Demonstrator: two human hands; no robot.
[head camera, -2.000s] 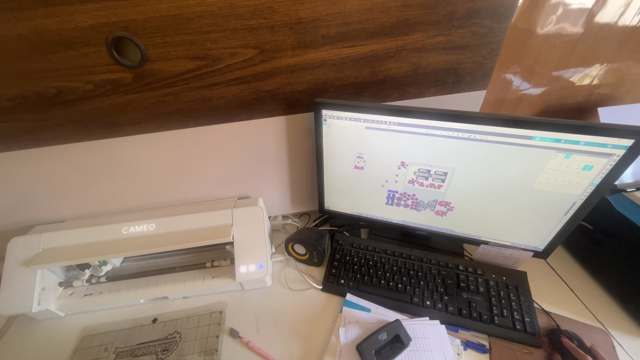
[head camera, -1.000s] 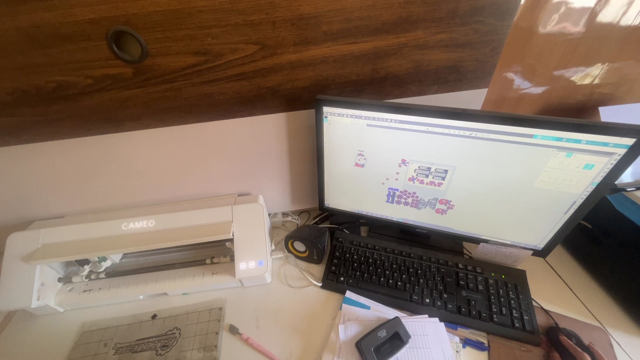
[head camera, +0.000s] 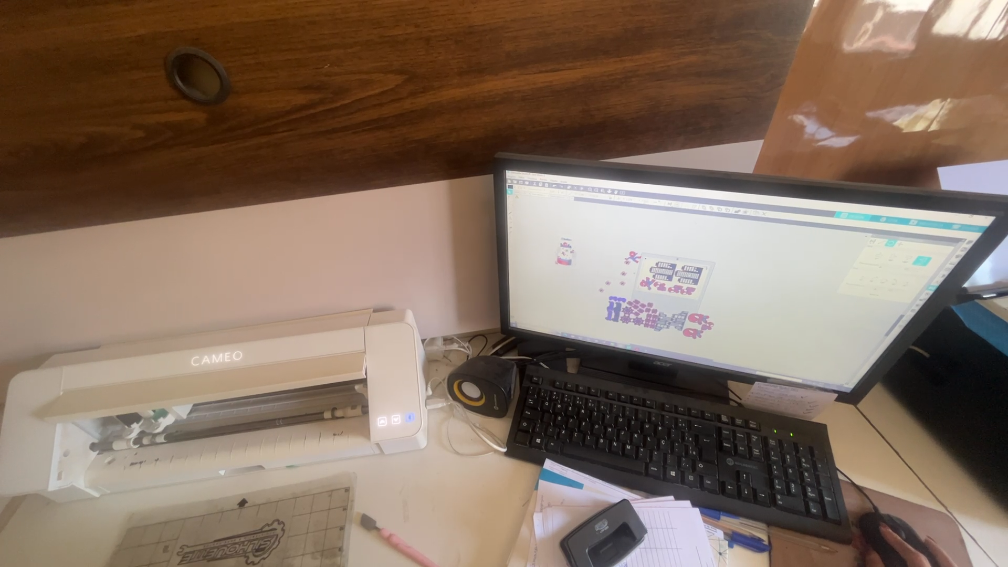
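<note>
At the bottom right corner, my right hand (head camera: 898, 547) rests on a black computer mouse (head camera: 891, 535), which lies on a brown mouse pad (head camera: 945, 524). My left hand is out of the picture. A black keyboard (head camera: 669, 449) lies left of the mouse, below an Acer monitor (head camera: 732, 276). Small colourful shapes and a light panel show on its lit screen. On the left stands a white Cameo cutting machine (head camera: 220, 394) with lit buttons.
A gridded cutting mat (head camera: 315, 520) and a pink-handled tool (head camera: 398, 543) lie before the machine. A small black speaker (head camera: 482, 386) and cables stand beside it. Papers (head camera: 669, 524), a black hole punch (head camera: 605, 537) and blue pens (head camera: 744, 542) lie below the keyboard.
</note>
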